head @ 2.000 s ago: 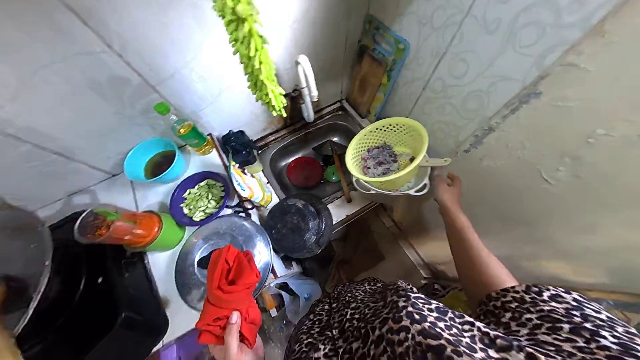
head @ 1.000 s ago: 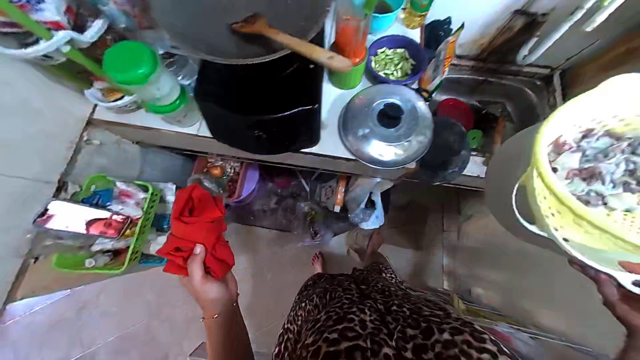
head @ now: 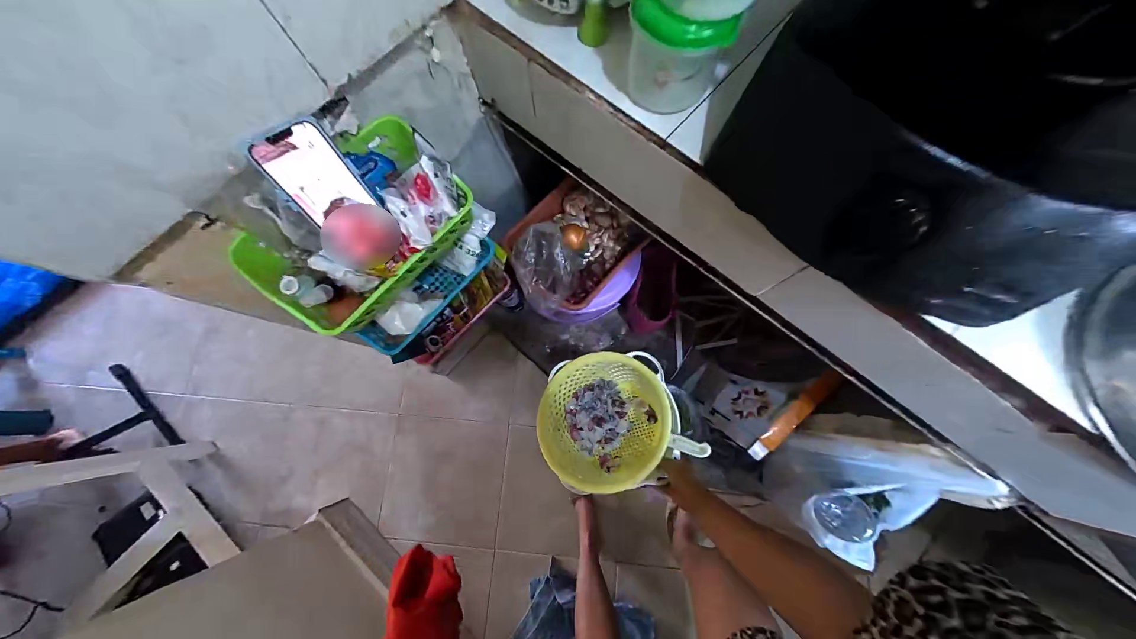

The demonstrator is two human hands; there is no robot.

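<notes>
My right hand point(head: 676, 477) holds a white bowl by its rim, with a yellow plastic colander point(head: 552, 444) nested in it. Wet chopped pieces, whitish and purplish point(head: 599, 415), lie in the colander. The fingers are mostly hidden under the bowl. A red cloth point(head: 424, 593) shows at the bottom edge, left of my legs. My left hand is out of the picture, so its hold on the cloth cannot be seen.
Stacked baskets, the top one green point(head: 355, 315), hold packets, with a lit phone point(head: 311, 169) on top. Under the tiled counter point(head: 710, 213) are a tub of bulbs point(head: 612, 302) and a plastic bag point(head: 852, 515). A black stove point(head: 852, 204) stands above. Wooden furniture point(head: 240, 586) is at lower left.
The colander and bowl, over the sink two seconds ago, are now low in front of my legs. My left hand has left the view, with only the red cloth showing. The view has swung left.
</notes>
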